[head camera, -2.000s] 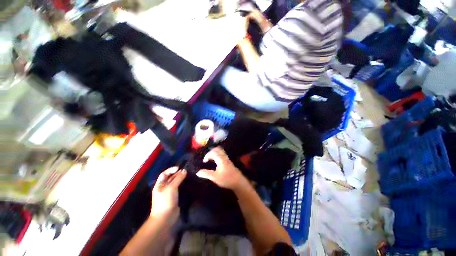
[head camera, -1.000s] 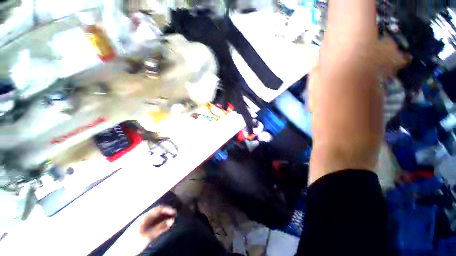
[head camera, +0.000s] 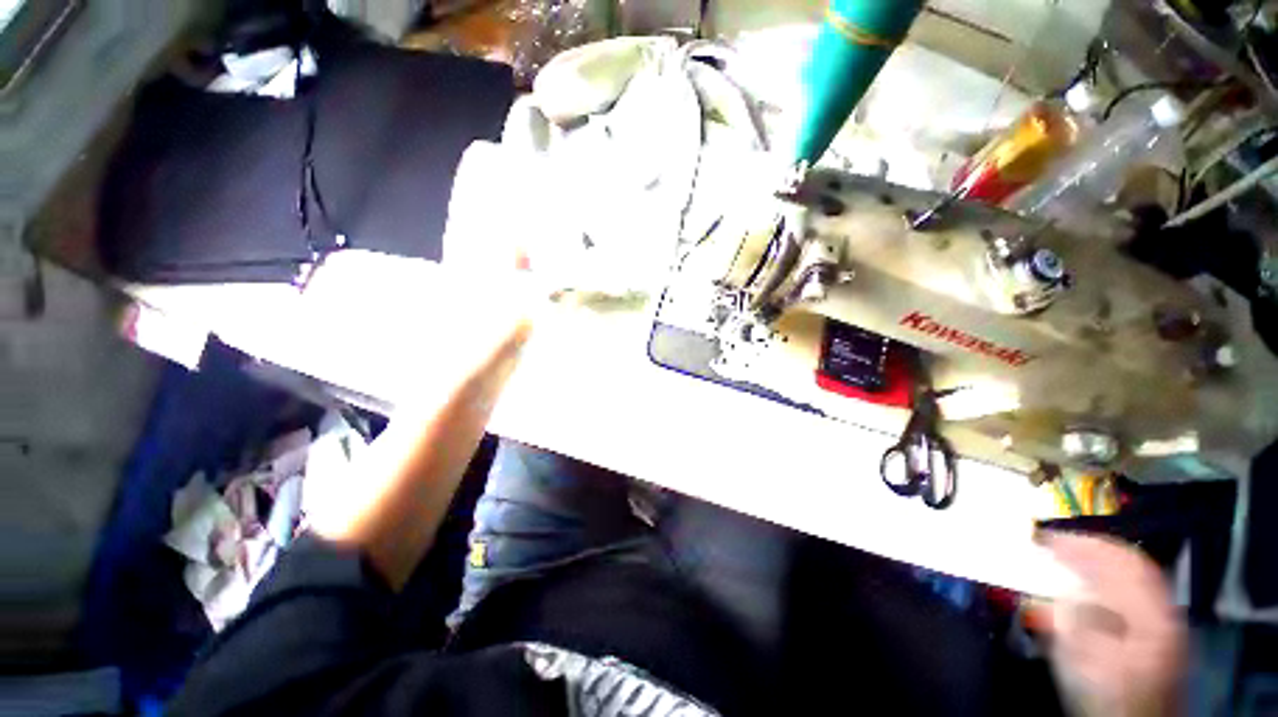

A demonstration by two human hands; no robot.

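My left hand [head camera: 530, 287] reaches over the white table [head camera: 631, 434] to the pale cloth [head camera: 603, 154]. The hand is overexposed and merges with the cloth, so its grip does not show. My right hand [head camera: 1117, 623] is blurred, at the table's front right edge; its fingers cannot be made out. The sewing machine [head camera: 967, 301] stands right of the pale cloth, with its presser foot [head camera: 743, 336] over the metal plate. Black folded cloth [head camera: 407, 154] with a thin dark cord lies at the far left.
Black scissors [head camera: 921, 462] lie right of the needle, below a phone [head camera: 854, 359] on a red pad. A teal thread cone [head camera: 848, 70] stands above the machine. Yellow-handled snips [head camera: 1086, 493] seem to lie at the table's right end. Cloth scraps [head camera: 231, 539] are at lower left.
The view has swung left from the baskets to the machine. Both hands were together over the lap, then parted; now my left is at the pale cloth and my right low at the right.
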